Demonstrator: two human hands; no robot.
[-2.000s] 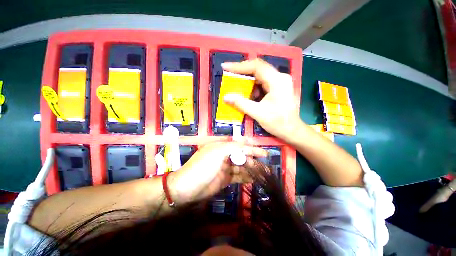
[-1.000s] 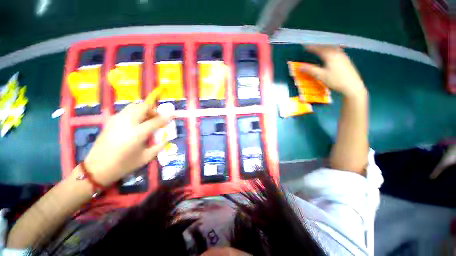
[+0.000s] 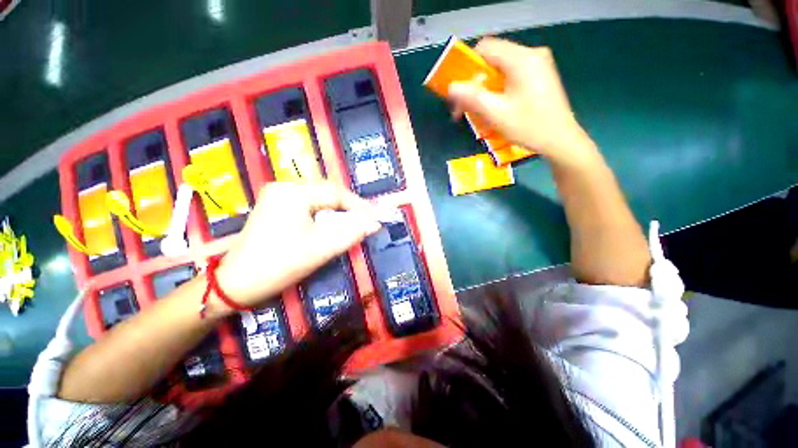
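Note:
My right hand [image 3: 525, 105] grips an orange battery [image 3: 462, 70] over the bench, right of the tray. My left hand [image 3: 302, 232] is over the tray's middle, fingertips together near the divider between rows; whether it holds something small cannot be told. The red-pink phone tray [image 3: 422, 188] lies tilted on the bench. Batteries lie in the four left phones of the far row, such as this battery [image 3: 219, 175]; yellow pull tabs [image 3: 203, 185] show on the three leftmost. The far-right phone [image 3: 360, 131] shows its pale label with no battery, as does the near-right phone [image 3: 401, 271].
Loose batteries [image 3: 481, 173] lie on the green bench [image 3: 630, 105] right of the tray, partly under my right hand. A yellow-white tab pile [image 3: 13, 267] is at the far left. A white tab [image 3: 178, 223] lies across the tray. A metal rail [image 3: 389, 22] runs behind. Hair hides the near tray edge.
My right hand now lifts a battery from the loose ones. My left hand has moved right across the tray. The fourth far-row phone now holds its battery, released by my right hand. The view has turned.

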